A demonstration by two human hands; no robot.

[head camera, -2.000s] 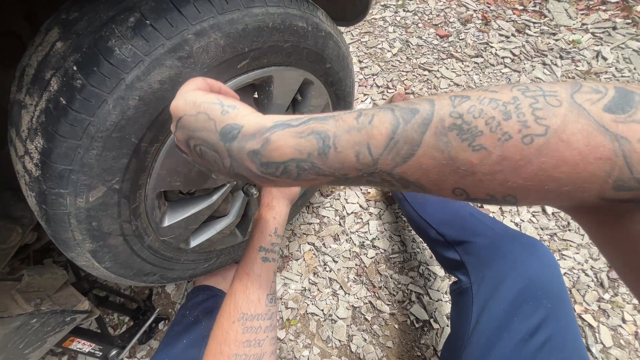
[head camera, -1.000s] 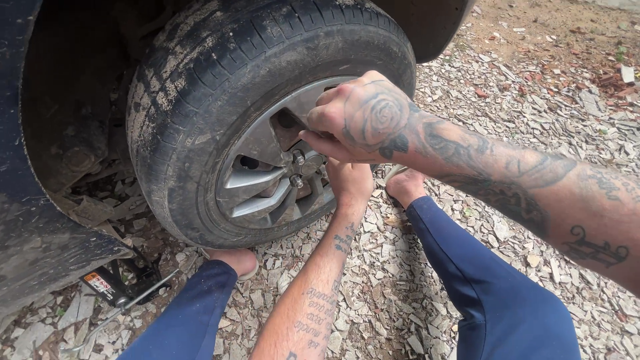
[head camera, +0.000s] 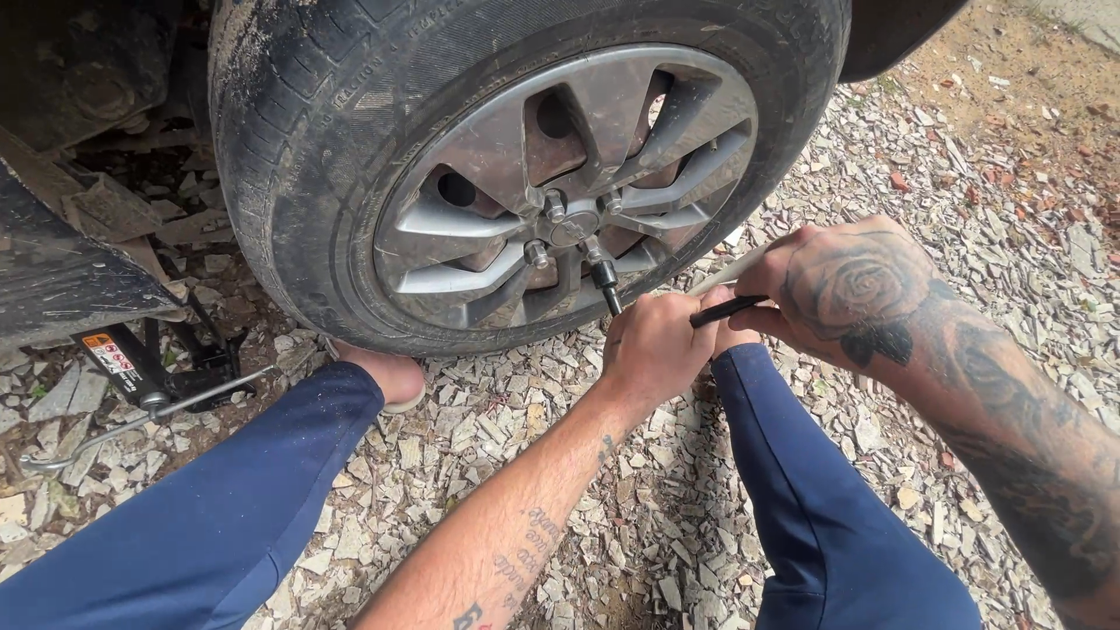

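A car wheel with a silver alloy rim (head camera: 490, 210) and a dusty tire (head camera: 297, 175) fills the upper middle of the view. Several lug nuts surround its center cap (head camera: 574, 229). A dark socket (head camera: 604, 275) on a metal shaft is at the lower right lug nut. My left hand (head camera: 656, 346) is closed around the tool's head end, outside the wheel. My right hand (head camera: 831, 284) grips the tool's handle just to the right; a black part (head camera: 728, 310) shows between the hands, and a pale bar runs behind my right fingers.
At the left, a car jack (head camera: 127, 367) with a warning label stands under the dark car body (head camera: 70, 262), a bent metal rod (head camera: 157, 416) attached. My feet, one (head camera: 385, 376) beside the tire, rest on broken stone chips (head camera: 490, 455).
Both hands have moved off the wheel's face toward its lower right side, and the socket tool now shows between the wheel and my left hand. The view has shifted.
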